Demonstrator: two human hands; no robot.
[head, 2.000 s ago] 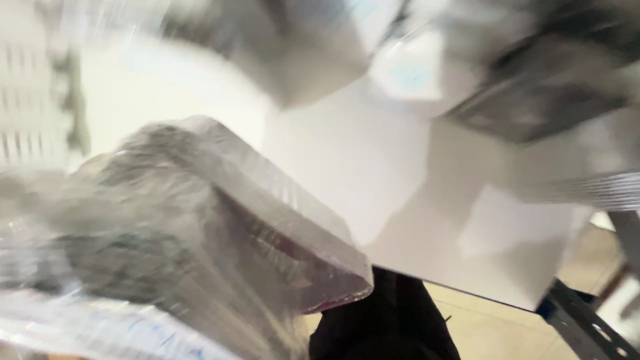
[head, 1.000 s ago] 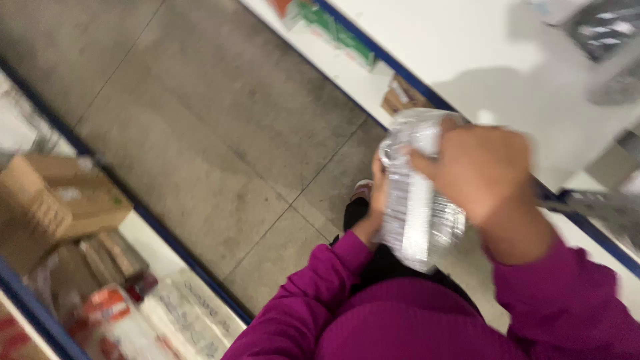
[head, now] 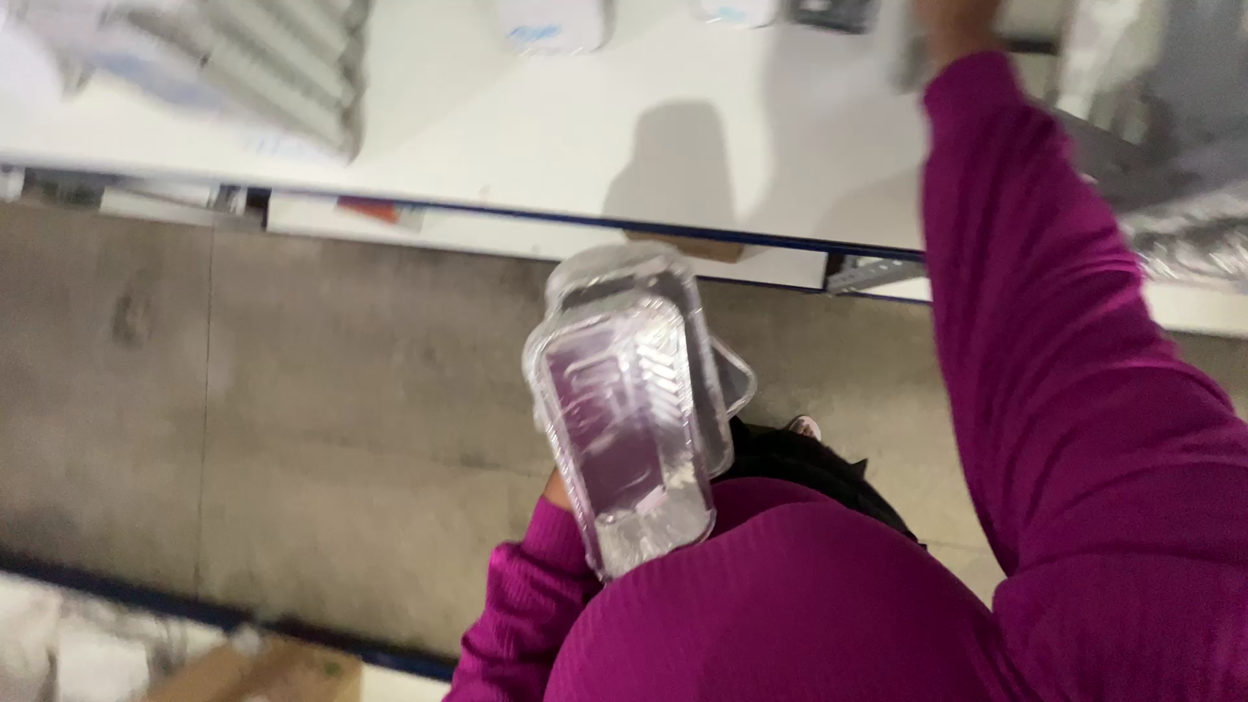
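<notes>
Several foil containers (head: 624, 419), rectangular with rounded corners and shiny, are stacked askew in front of my body. My left hand (head: 558, 490) is under them at their lower left; only a small part of it shows, and the stack rests in its grip. My right arm stretches up over the white shelf, and my right hand (head: 960, 24) is cut off by the top edge of the view. Its fingers are out of sight, so what it touches cannot be told.
The white shelf (head: 487, 127) with a blue edge crosses the top, bearing stacked pale trays (head: 283, 68), white-wrapped packs (head: 556, 21) and a dark item (head: 832, 12). Plastic-wrapped goods (head: 1194, 239) lie at right. A cardboard box (head: 263, 673) sits on a lower-left shelf.
My right hand has left the foil containers and moved up over the white shelf. My left hand still holds the containers. The view has swung round toward the shelf.
</notes>
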